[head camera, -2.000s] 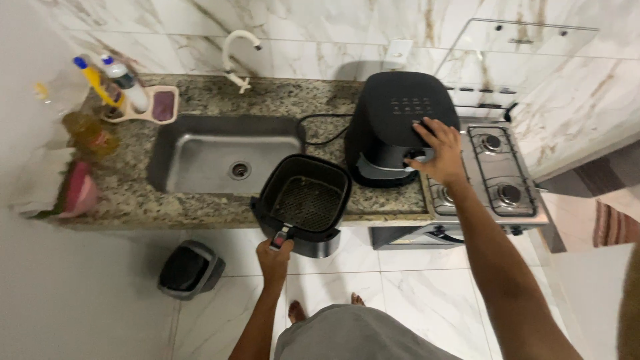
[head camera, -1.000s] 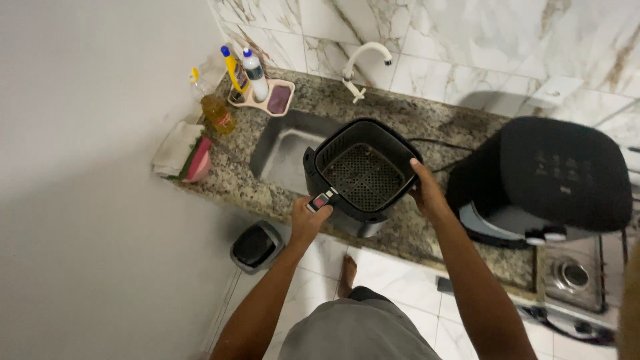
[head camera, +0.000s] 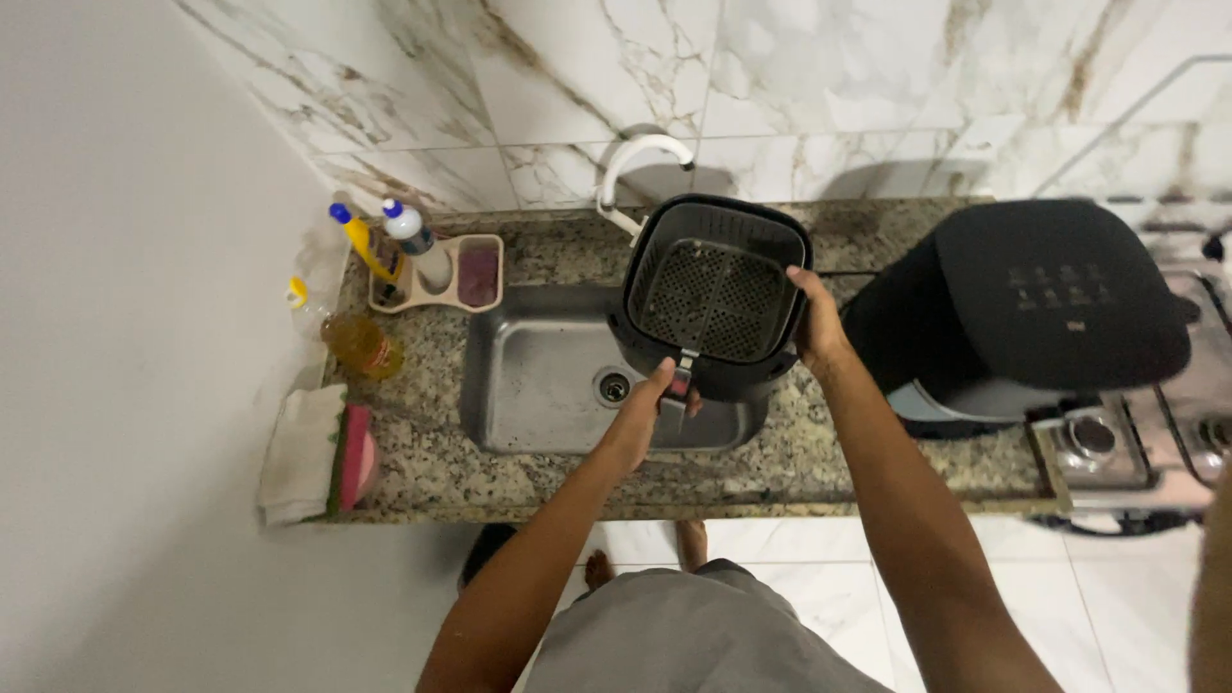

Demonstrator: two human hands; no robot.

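A black air fryer basket (head camera: 717, 298) with a perforated bottom, seated in its drawer, is held over the right part of the stainless steel sink (head camera: 539, 385). My left hand (head camera: 640, 414) grips its front handle. With the thumb over the rim, my right hand (head camera: 816, 322) holds the basket's right side. A few small crumbs seem to lie inside. The black air fryer body (head camera: 1049, 298) stands on the granite counter to the right of my right hand. The white faucet (head camera: 626, 173) rises behind the basket's left back corner.
A sink caddy (head camera: 491, 241) with a white bottle and a yellow one stands at the back left, near a bottle of yellow liquid (head camera: 361, 345). A cloth (head camera: 303, 452) and a pink item (head camera: 356, 457) are at the counter's left end. On the right is a gas stove (head camera: 1174, 462).
The basket has moved from the counter's front edge to above the sink. My right hand has left the air fryer body and taken hold of the basket's side.
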